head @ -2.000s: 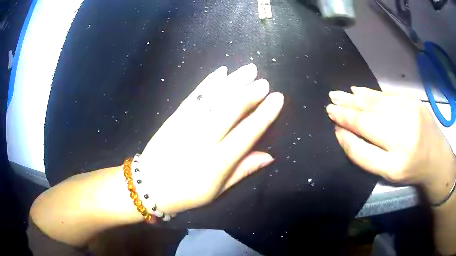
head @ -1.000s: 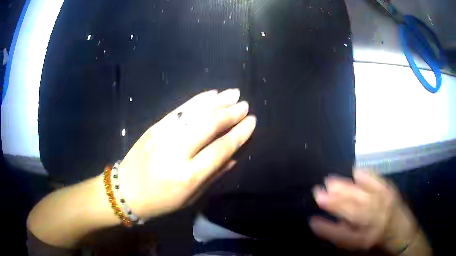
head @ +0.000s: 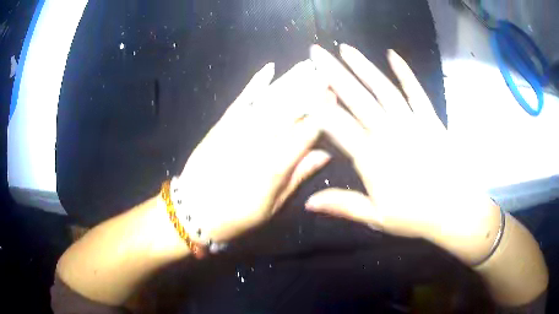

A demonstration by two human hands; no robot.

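Note:
A large black fabric panel [head: 122, 122] with white lint specks covers the middle of the table and hangs over its front edge. My left hand [head: 245, 153] lies flat on the panel, palm down. My right hand [head: 392, 147] lies palm down on the panel with its fingers spread, its fingertips touching or overlapping my left fingers. Neither hand grips anything that I can see. Glare washes out the backs of both hands. The machine's presser foot is not in view.
Blue-handled scissors [head: 521, 67] lie at the upper right. The white table [head: 472, 122] shows right of the panel, with its grey front edge [head: 527, 187]. A blue strip [head: 26, 61] runs along the left side.
My right hand has moved from the panel's lower right up and left to meet my left hand, its fingers spreading. My left hand has shifted slightly up and right. The panel lies further left than two seconds ago.

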